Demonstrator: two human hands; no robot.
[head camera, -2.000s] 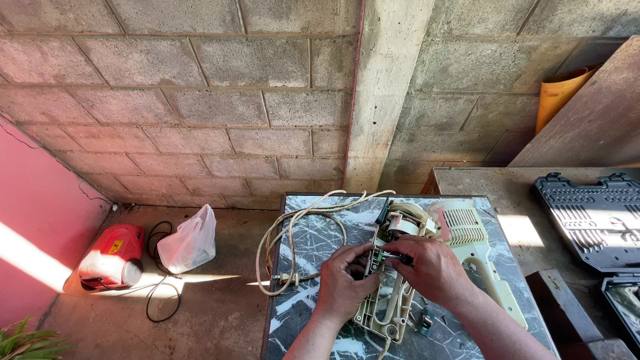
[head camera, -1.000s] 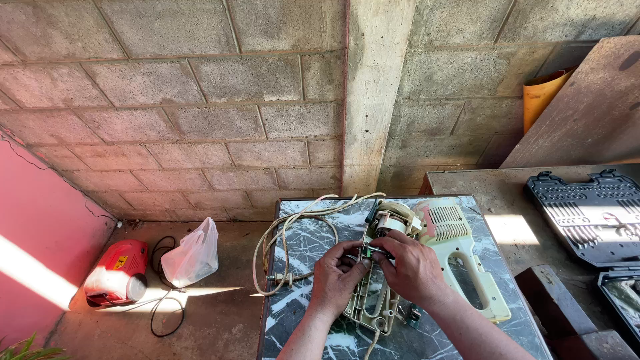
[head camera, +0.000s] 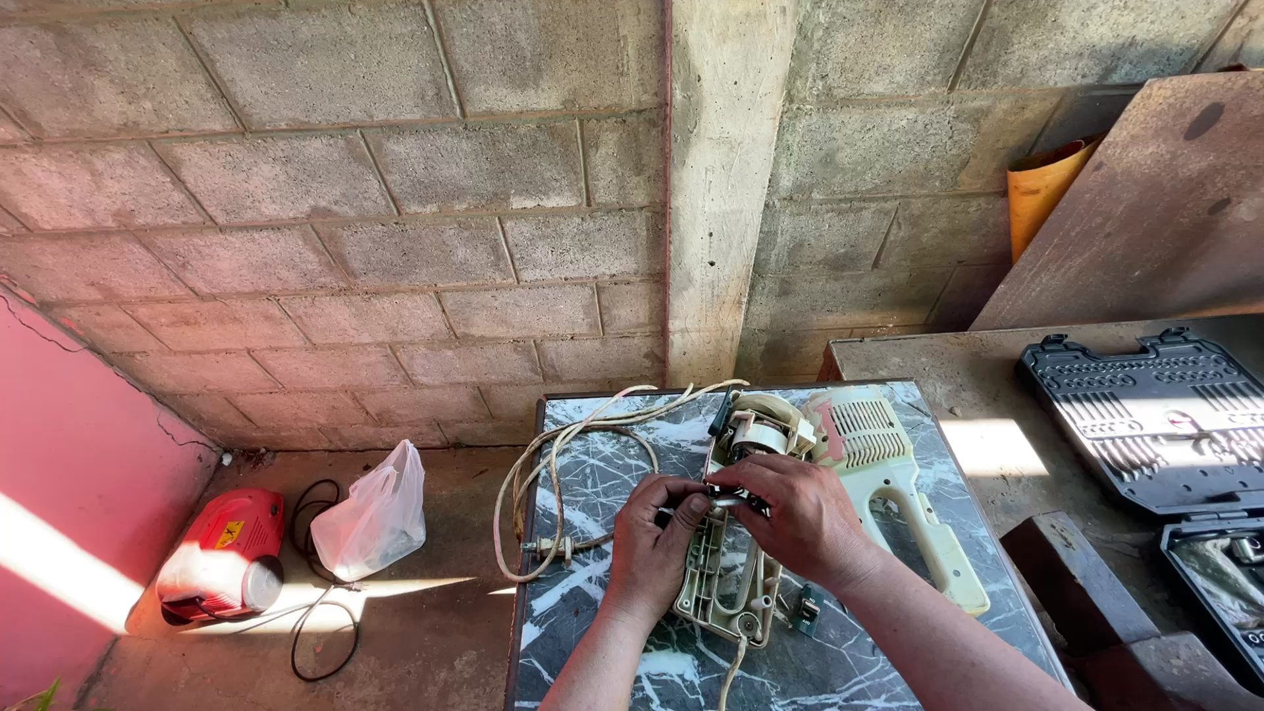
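My left hand (head camera: 652, 543) and my right hand (head camera: 805, 509) meet over an opened plastic housing half (head camera: 726, 607) with a motor (head camera: 760, 434) at its far end. Between the fingertips of both hands is a small metallic part (head camera: 729, 502), mostly covered by them, so its kind is unclear. A pale housing half (head camera: 918, 504) with vents and a loop handle lies to the right. The beige power cord (head camera: 563, 434) loops at the left, its plug (head camera: 548, 546) on the marble-patterned tabletop (head camera: 592, 632). A small green component (head camera: 808, 609) rests near my right wrist.
An open black socket set case (head camera: 1165, 425) lies on the right-hand bench, with dark metal blocks (head camera: 1076, 583) nearer me. On the floor at left are a red machine (head camera: 222, 553), a black cable (head camera: 326, 617) and a white plastic bag (head camera: 375, 518). A block wall (head camera: 444, 217) stands behind.
Both hands stay over the opened housing, with the fingers shifted around the small part. A light metallic piece now shows between the fingertips.
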